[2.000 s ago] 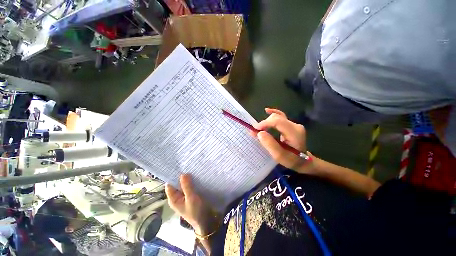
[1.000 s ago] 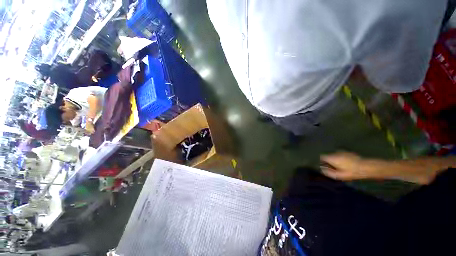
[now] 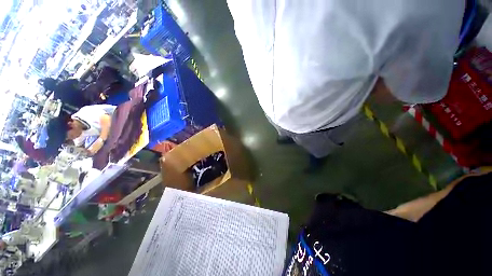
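A white printed form with a dense grid and small print lies at the bottom of the view, cut off by the lower edge. My left hand is not in view, so its grip on the form cannot be seen. My right forearm shows at the right, but the hand itself is hidden at my black clothing. No pencil is visible.
A person in a light shirt stands close ahead with their back to me. An open cardboard box with dark items and blue crates stand left. Red items lie right, beyond striped floor tape. A seated person is among machines.
Both hands and the pencil have left view. The form has moved lower in the view. The view has shifted to more floor, the blue crates and the person ahead. My right arm has dropped away from the form.
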